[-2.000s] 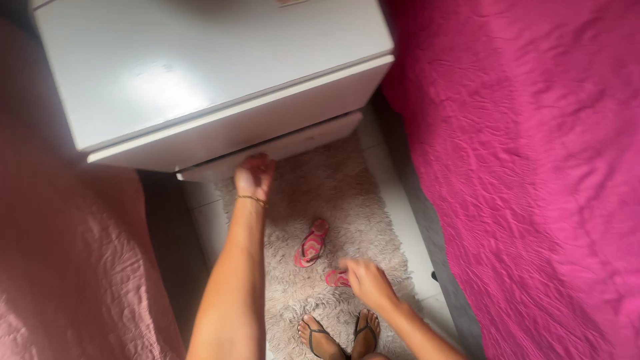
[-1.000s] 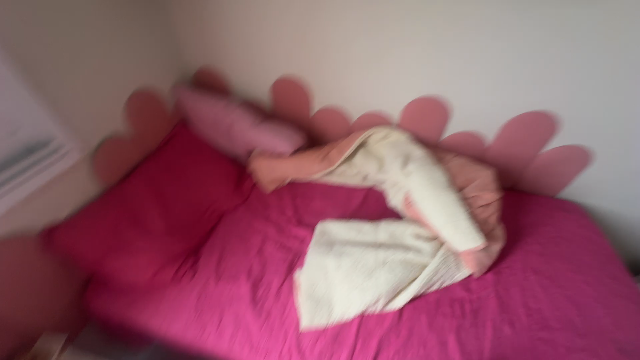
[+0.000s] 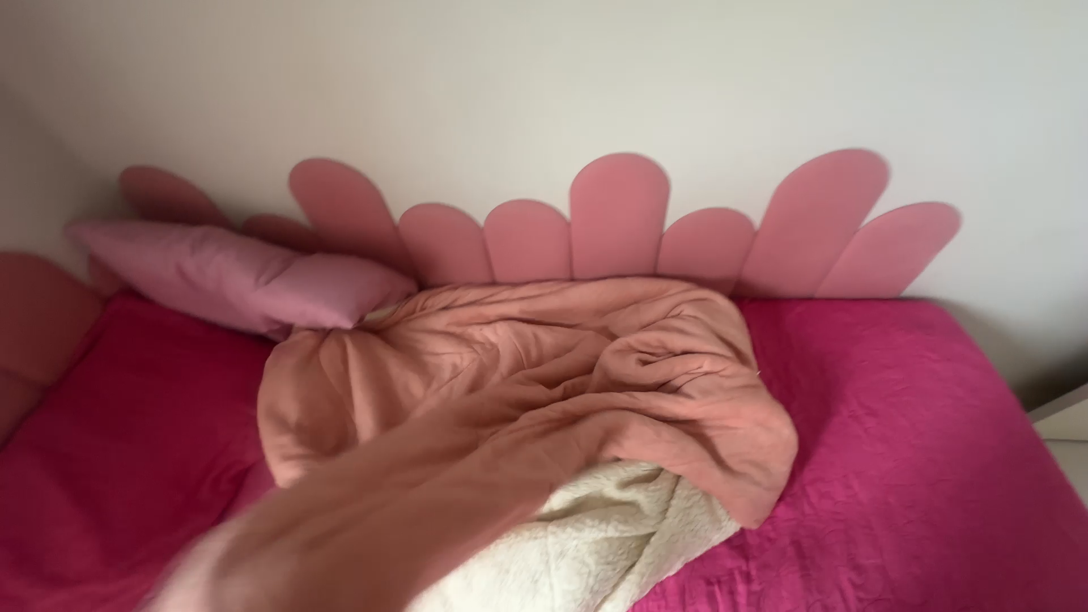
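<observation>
A salmon-pink blanket with a cream fleece underside lies bunched over the middle of a bed with a magenta bedspread. One part of the blanket stretches toward the bottom left of the view, blurred and raised toward the camera. Neither of my hands shows in the frame; whether one holds that stretched part below the edge cannot be seen. A light pink pillow rests against the wall panels at the left, its right end touching the blanket. A magenta pillow lies in front of it.
Pink rounded headboard panels run along the pale wall behind the bed. More panels stand at the left edge. A pale piece of furniture is partly visible beyond the bed's right end.
The view has swung from the floor and drawers to the bed. Since one second ago, the blanket has shifted: its salmon side now covers most of the fleece, and part stretches toward the lower left.
</observation>
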